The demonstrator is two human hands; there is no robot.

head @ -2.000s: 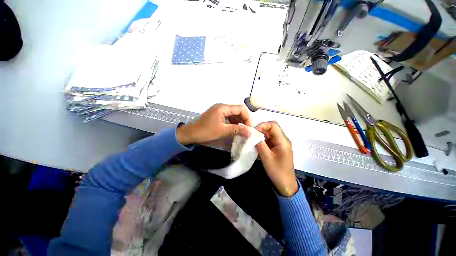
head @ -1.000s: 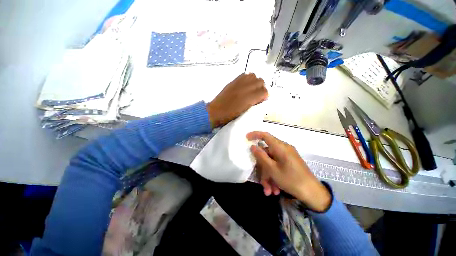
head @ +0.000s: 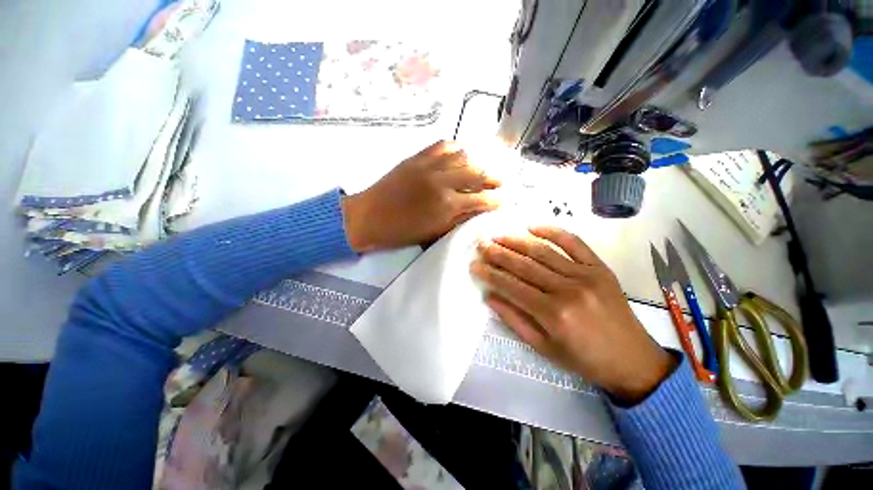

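A white-backed fabric piece [head: 421, 316] lies below the sewing machine head and hangs over the table's front edge. My left hand [head: 421, 196] holds its upper end close to the needle area, where the lamp glare hides the fingertips and presser foot. My right hand [head: 565, 306] lies flat on the piece's right side, fingers together, pressing it on the table. The machine head [head: 622, 177] with its dark round knob stands just above and right of my hands.
A dotted and floral patchwork piece [head: 335, 84] lies behind my left hand. A fabric stack [head: 96, 172] is at left. Gold-handled shears [head: 756, 354], red and blue snips [head: 691, 321] and a notepad [head: 737, 191] are at right. Patchwork cloth [head: 230, 421] lies on my lap.
The white piece has gone from above my lap onto the table under the machine head. My right hand has turned from pinching it to lying flat on it. The view has moved closer.
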